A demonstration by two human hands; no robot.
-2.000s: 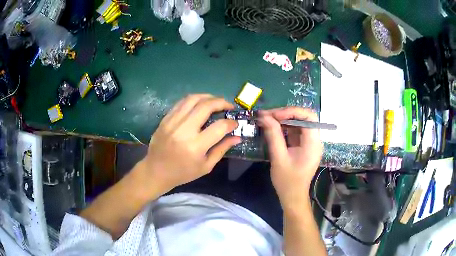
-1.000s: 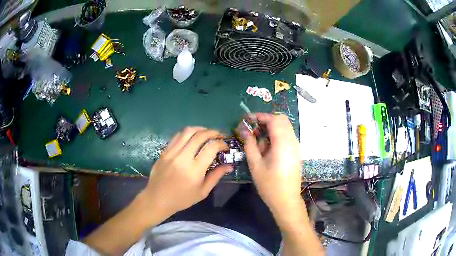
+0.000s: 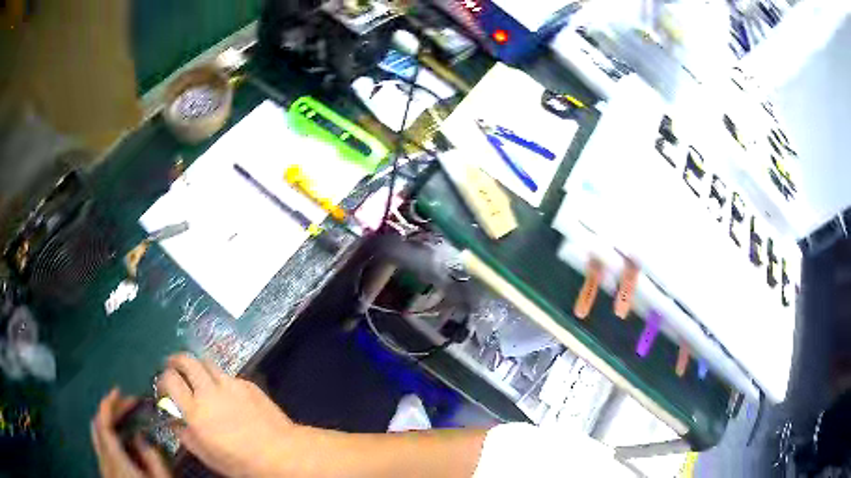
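Note:
My left hand (image 3: 121, 439) is at the lower left, blurred and partly cut off by the lower edge. Its fingers are around a dark watch body (image 3: 147, 422), whose details are blurred. My right hand (image 3: 219, 415) is just right of it, fingers bent over the watch body's right side. A small pale piece with a yellowish edge (image 3: 170, 407) shows at the right fingertips; I cannot tell if it is gripped. The tweezers cannot be made out.
White paper (image 3: 233, 233) bears a grey blade (image 3: 170, 231), a dark pen-like tool (image 3: 272, 194) and a yellow-handled screwdriver (image 3: 313, 191). A green utility knife (image 3: 336, 133) lies beside it. Blue-handled nippers (image 3: 518, 154) lie on a white sheet. A white foam tray (image 3: 644, 177) holds rows of dark watches.
The view has swung to the right, so the hands now sit at the lower left and the foam tray has come into view. The tweezers in my right hand no longer show.

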